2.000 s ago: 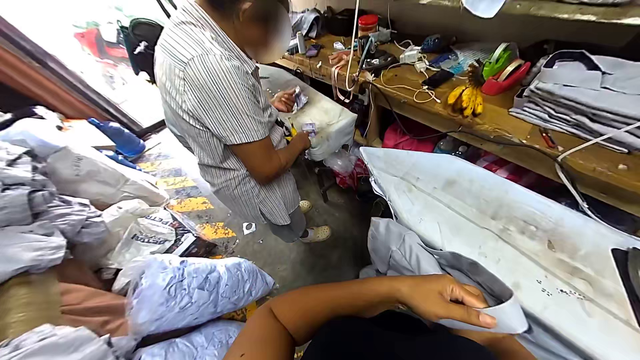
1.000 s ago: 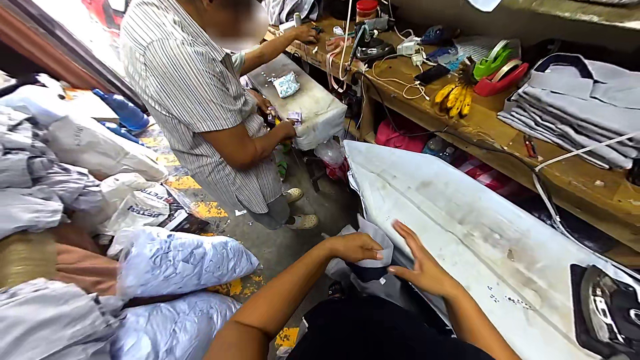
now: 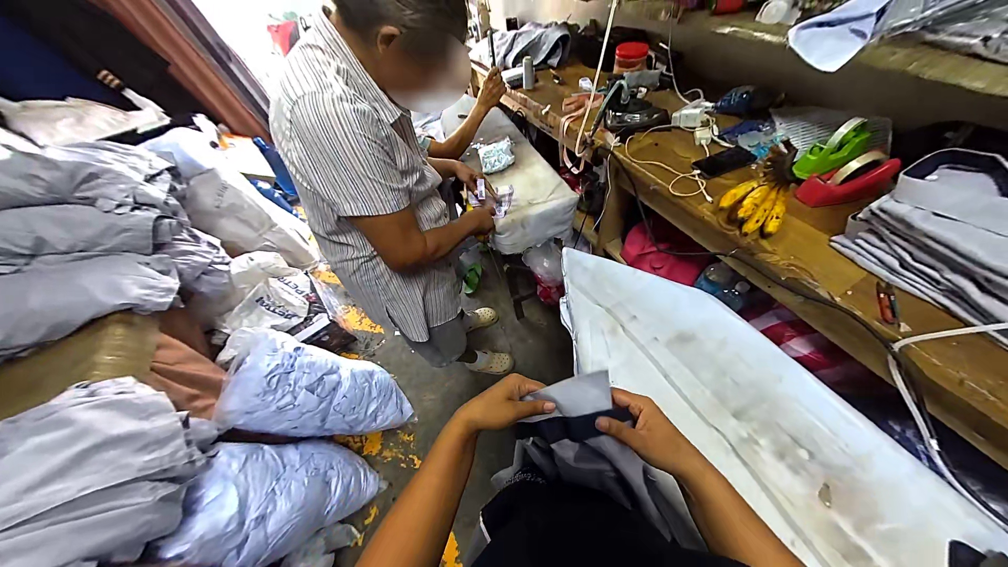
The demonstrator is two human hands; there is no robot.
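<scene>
Between my hands, just off the edge of the white ironing board (image 3: 709,370), is a grey shirt (image 3: 583,461) with a dark inner band at its collar (image 3: 579,396). My left hand (image 3: 504,405) pinches the collar's left side between thumb and fingers. On its right side my right hand (image 3: 642,429) grips the same collar, thumb on the dark band. The rest of the shirt hangs below, partly hidden by my dark clothing. A dark corner of an iron (image 3: 965,554) shows at the bottom right.
Another person (image 3: 362,157) stands ahead at a small covered table (image 3: 535,193), handling banknotes. A wooden workbench (image 3: 819,260) along the right bears folded grey shirts (image 3: 937,228), bananas (image 3: 754,206), tape dispensers and cords. Bags of pale cloth (image 3: 307,386) and grey garments (image 3: 79,236) lie at left.
My right hand, lying open by the board a second ago, now grips the collar. The shirt has moved off the board since the earliest frame. The view has shifted.
</scene>
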